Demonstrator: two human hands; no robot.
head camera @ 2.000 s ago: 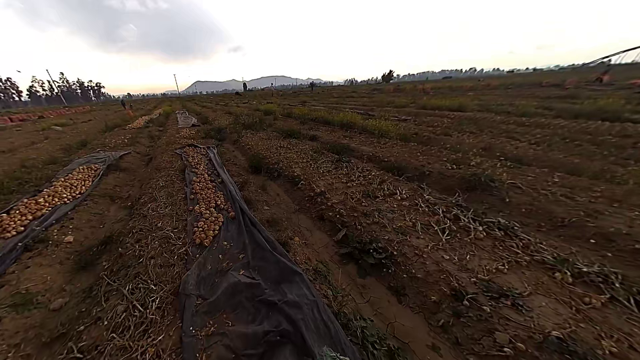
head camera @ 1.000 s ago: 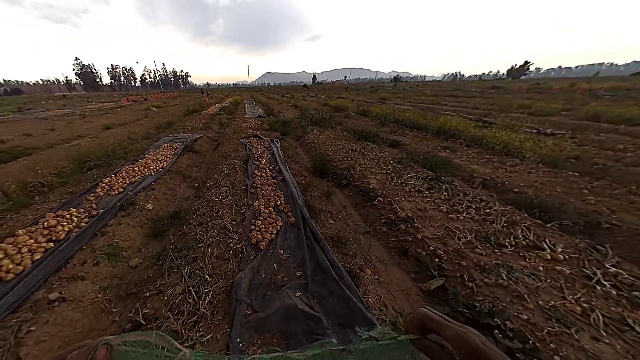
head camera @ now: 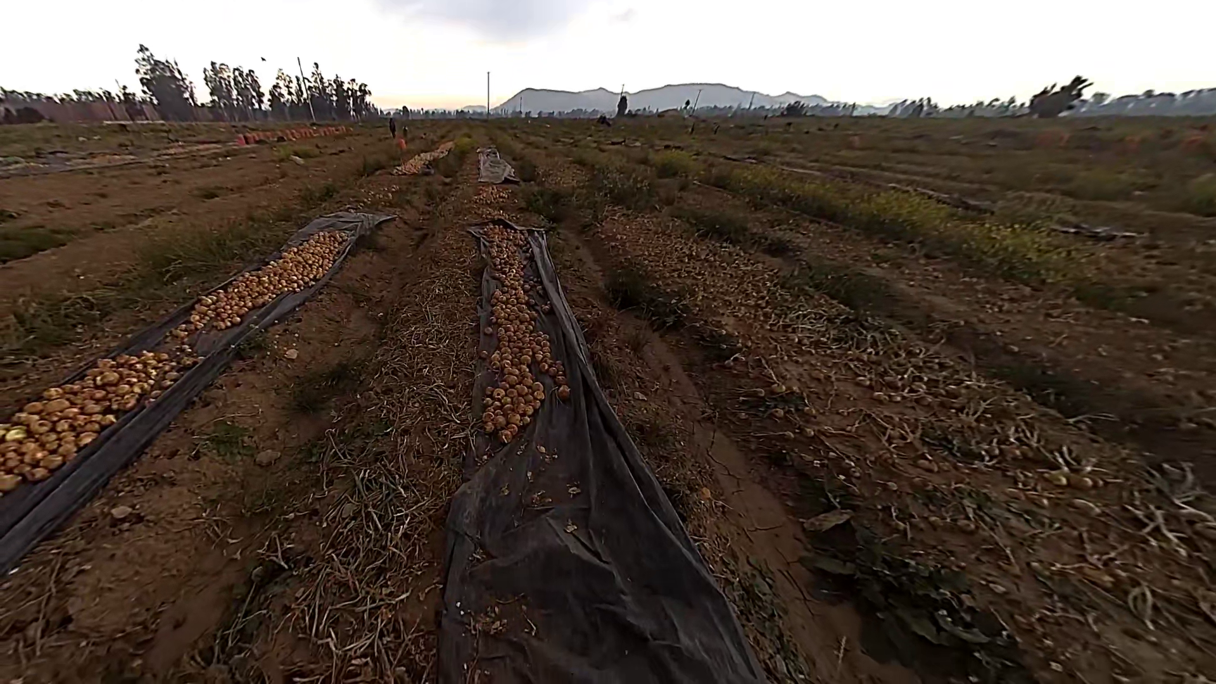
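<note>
Neither my left hand nor my right hand is in view. A long dark cloth sheet (head camera: pixel 589 551) lies over the ground in front of me, wrinkled at its near end. A narrow pile of onions (head camera: pixel 513 351) runs along its farther part. To the left, a second dark sheet (head camera: pixel 123 451) bears another long pile of onions (head camera: pixel 85 408), reaching from the left edge of the view toward the middle distance.
Dry onion stalks (head camera: pixel 361 532) cover the ground between the sheets. On the right, a bed with scattered stalks and onions (head camera: pixel 883 399) borders a bare furrow (head camera: pixel 741 494). A pale sheet (head camera: pixel 494 166) lies farther along the row. Far off stand orange sacks (head camera: pixel 290 135) and a person (head camera: pixel 392 127).
One second ago both hands showed at the bottom edge with green mesh between them; hands and mesh have left the view. The view has swung left since two seconds ago.
</note>
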